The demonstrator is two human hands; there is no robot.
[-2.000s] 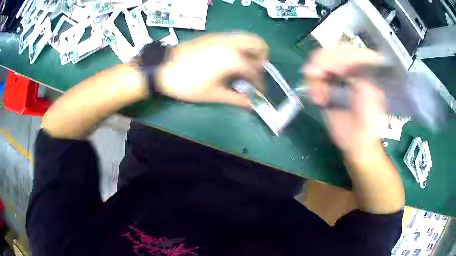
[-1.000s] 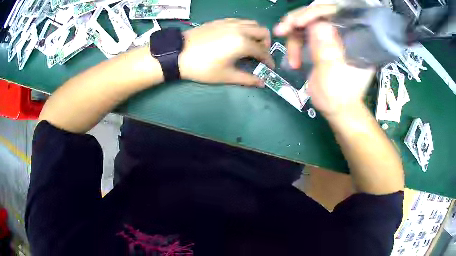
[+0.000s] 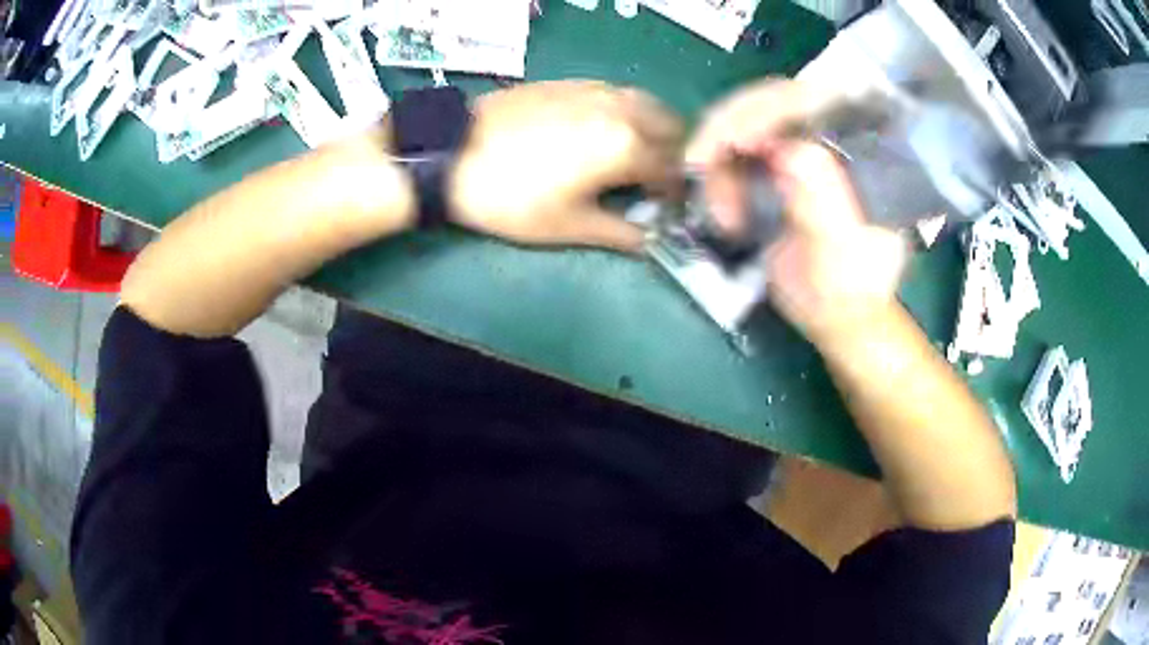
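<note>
A white plastic frame (image 3: pixel 716 285) with a circuit board lies on the green bench in front of me, slightly blurred. My left hand (image 3: pixel 573 164), with a black watch at its wrist, holds the frame's left end between thumb and fingers. My right hand (image 3: pixel 806 214) is closed around the grey and black electric screwdriver (image 3: pixel 901 145). The driver's front end is over the frame; its tip and any screw are hidden or blurred. My right fingers cover the frame's far right part.
Many white frames (image 3: pixel 227 95) overlap at the back left. Smaller frame stacks (image 3: pixel 995 290) lie at the right, one (image 3: pixel 1058 406) nearer the edge. A pale metal screw feeder (image 3: pixel 970 63) stands at the back right. A red stool (image 3: pixel 61 239) is beyond the bench's left edge.
Since one second ago, my right hand and the screwdriver have come lower and nearer over the frame. The small round disc seen beside the frame no longer shows clearly. My left hand still holds the frame.
</note>
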